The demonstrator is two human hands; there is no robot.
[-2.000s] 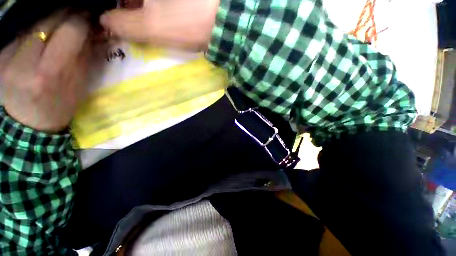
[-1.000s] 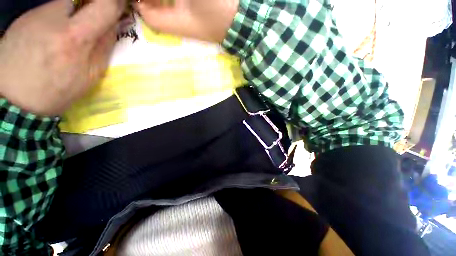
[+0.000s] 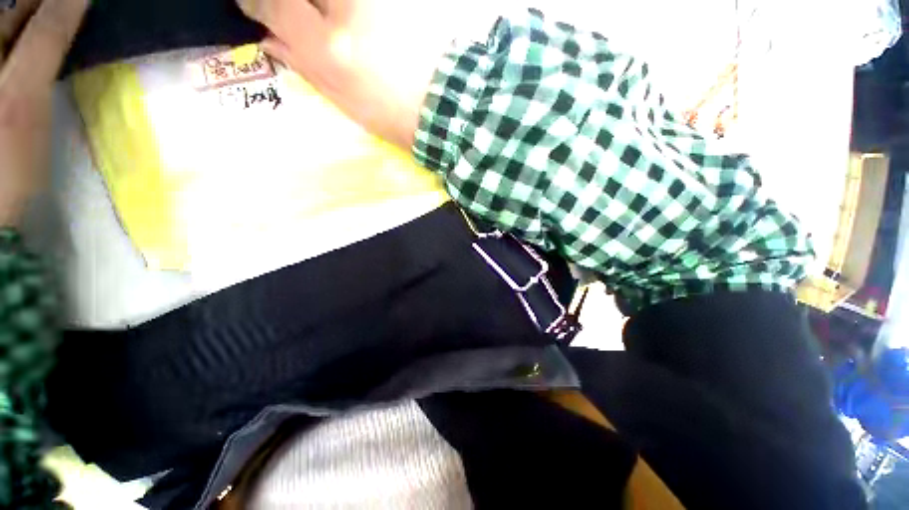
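Observation:
A black webbing strap (image 3: 164, 25) stretches across the top left of the view, its upper part cut off by the edge. My left hand (image 3: 35, 85), blurred and partly cut off at the left edge, has its fingers around the strap's left part. My right hand (image 3: 334, 65) has its fingertips on the strap's right end. More black straps (image 3: 299, 289) lie across my lap, with silver rectangular buckles (image 3: 528, 281) at their right end. The needle area is out of view.
Yellow tape (image 3: 125, 164) borders the white table (image 3: 100, 239), which bears red and black handwriting (image 3: 239, 75). Orange-red threads (image 3: 713, 115) and a clear plastic bag (image 3: 867, 25) lie at the upper right. A dark cloth edge crosses my lap.
My left hand has moved left, away from my right hand, and the black strap now shows between them. The handwriting and the tape's left part are uncovered. The lap buckles stay nearly in place.

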